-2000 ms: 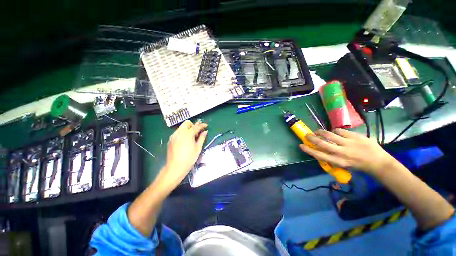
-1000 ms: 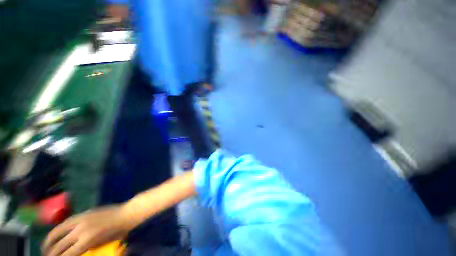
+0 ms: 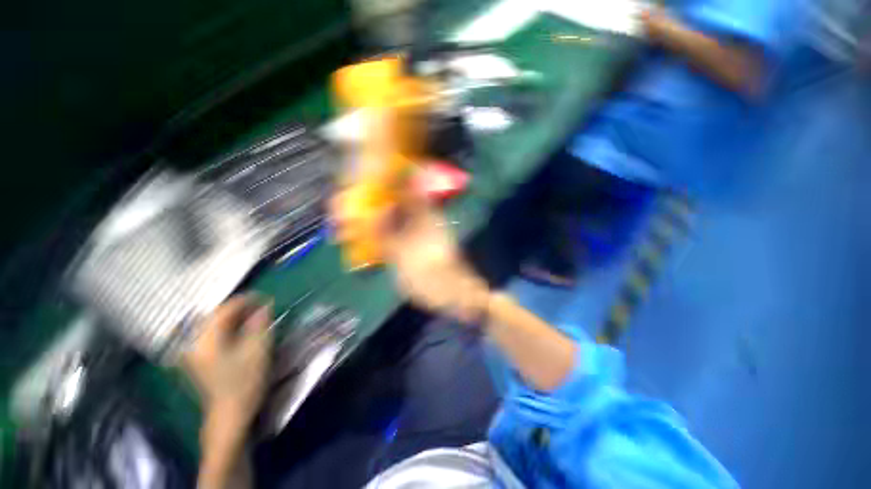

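The view is strongly blurred. My right hand (image 3: 420, 244) is raised around the yellow-orange electric screwdriver (image 3: 368, 162), which stands roughly upright in the picture. My left hand (image 3: 227, 349) is over the bench between the parts sheet and the phone body; its fingers are bent, and blur hides whether they hold anything. The silvery-white phone body (image 3: 310, 363) lies on the green mat just right of my left hand. The cream-white parts sheet (image 3: 162, 263) lies beyond my left hand, with a dark strip on it.
The phone tray (image 3: 105, 449) is at the lower left, blurred. A blue pen-like tool (image 3: 301, 248) lies past the phone body. A red roll end (image 3: 441, 180) shows behind my right hand. Another person in a blue smock (image 3: 659, 105) is at the bench, upper right. Blue floor lies right.
The head view swung right, then partly back left. My right hand has gone from resting on the screwdriver to holding it raised. My left hand is in view again, near the phone body.
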